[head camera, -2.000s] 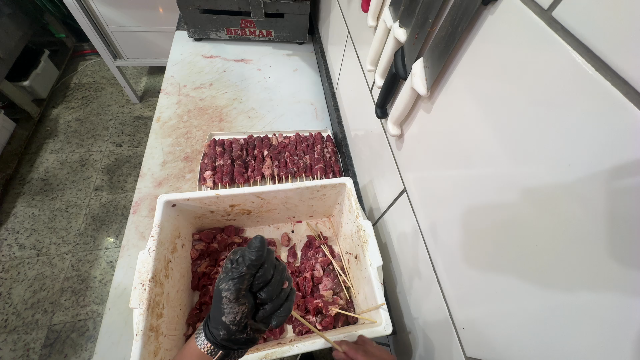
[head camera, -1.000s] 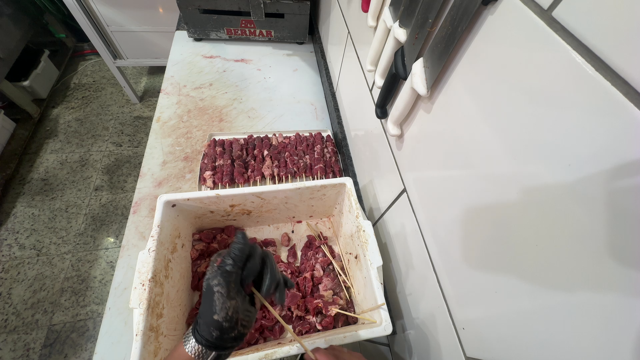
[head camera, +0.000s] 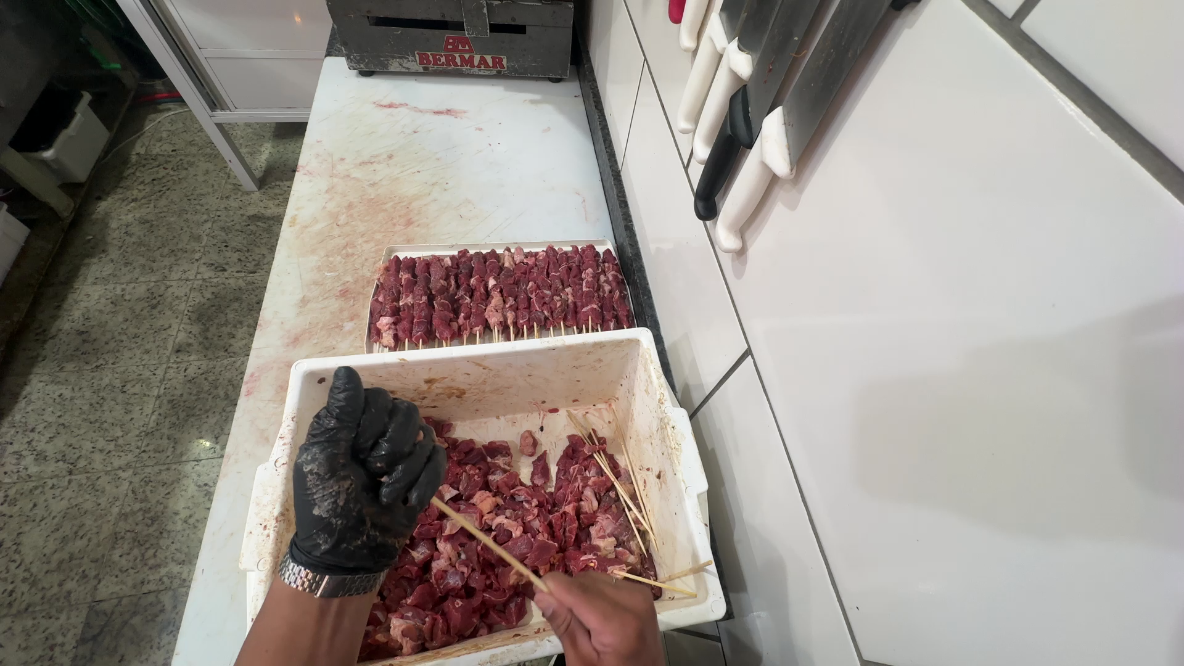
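My left hand (head camera: 365, 476), in a black glove with a metal watch band at the wrist, is curled above the left side of a white plastic tub (head camera: 481, 356); what its fingers hold is hidden. My right hand (head camera: 601, 615), bare, grips the lower end of a wooden skewer (head camera: 490, 543), whose far end reaches the left hand's fingers. Cut pieces of raw red meat (head camera: 462, 564) lie in the tub. Several loose wooden skewers (head camera: 618, 481) rest on the meat at the right. Behind the tub, a tray of threaded meat skewers (head camera: 499, 291) stands on the counter.
The white cutting surface (head camera: 444, 166) bears reddish stains. At its far end stands a dark metal machine (head camera: 453, 42) marked Bermar. Several knives (head camera: 754, 171) hang on the white tiled wall (head camera: 971, 324) at the right. The speckled floor (head camera: 120, 370) shows at the left.
My left hand has moved left from over the meat toward the tub's left wall. My right hand, low at the tub's front edge before, shows more fully now with the skewer.
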